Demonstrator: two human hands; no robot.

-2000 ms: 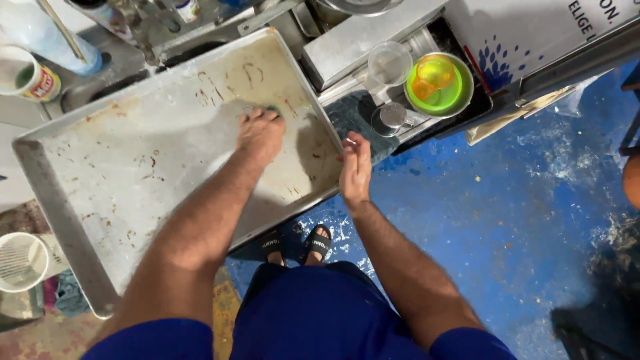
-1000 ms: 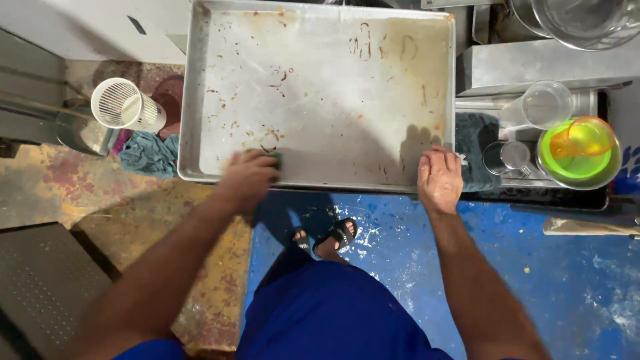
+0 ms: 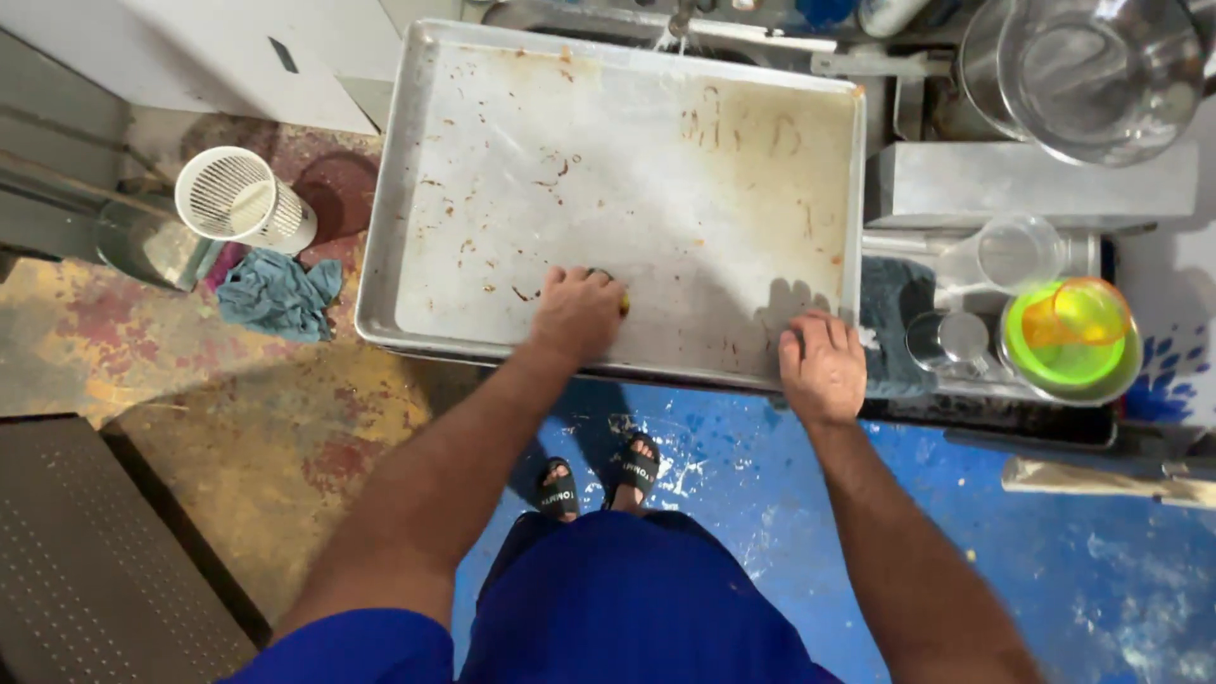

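Observation:
A large rimmed metal baking sheet [image 3: 655,218] with brown stains lies over the sink, below a running faucet [image 3: 680,21]. On its lower middle, my left hand [image 3: 581,312] presses a scouring sponge [image 3: 623,302]; only a yellow and dark edge of the sponge shows past the fingers. At the sheet's near right corner, my right hand [image 3: 825,366] rests on the rim with its fingers bent over it. The underside of that grip is hidden.
Right of the sheet are a dark cloth [image 3: 898,328], clear plastic cups, a metal bowl with a green bowl [image 3: 1064,356] and an orange cup, and large steel bowls [image 3: 1102,76]. On the floor at left are a white basket [image 3: 233,199] and a blue-grey cloth [image 3: 277,294].
The left hand with the sponge was on the sheet's right part, then at its near left edge, and is now at the lower middle. The right hand stays by the near right corner. The view has swung.

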